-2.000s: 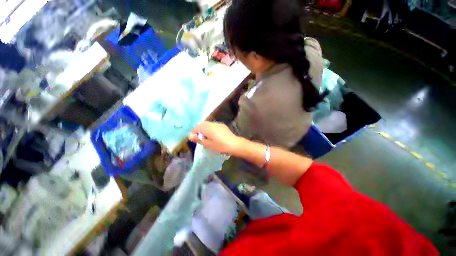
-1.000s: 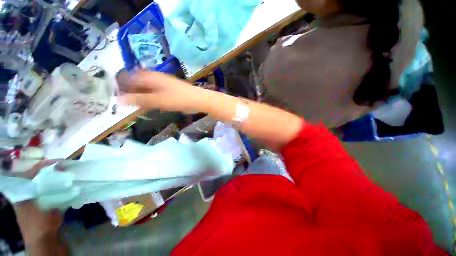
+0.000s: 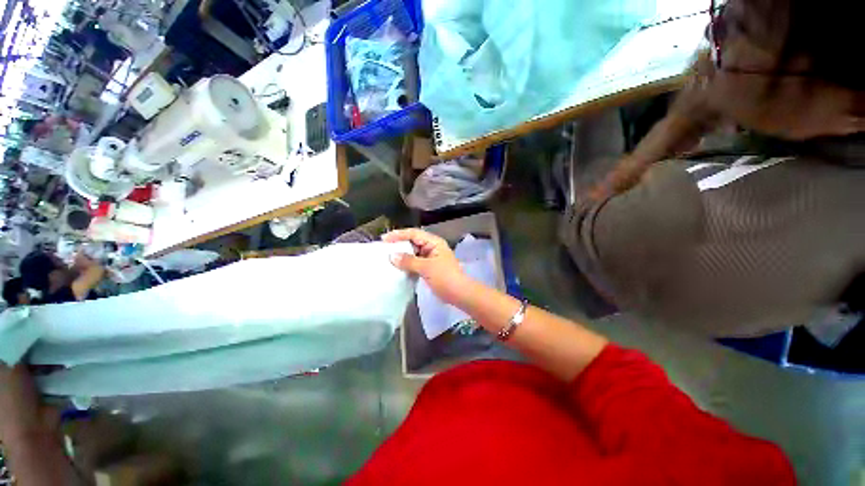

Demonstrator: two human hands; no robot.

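A pale aqua fabric piece [image 3: 228, 318] is stretched lengthwise in the air across the left half of the view, with folds along its lower side. My right hand [image 3: 424, 261] pinches its right end at the upper corner between thumb and fingers. My left hand [image 3: 17, 365] is at the left edge, partly cut off and mostly covered by the fabric's left end, which it holds up. The finger detail there is hidden.
A white sewing machine [image 3: 199, 128] stands on a table beyond the fabric. A blue basket [image 3: 377, 128] holds pale scraps. Aqua cloth [image 3: 531, 52] lies on another table. An open carton [image 3: 414, 346] with white pieces is below my right hand. A person [image 3: 702, 237] sits at right.
My right hand has moved from above the table to the fabric's right end and taken hold of it. The fabric is now spread wider and flatter. The view has shifted, showing the sewing machine more fully.
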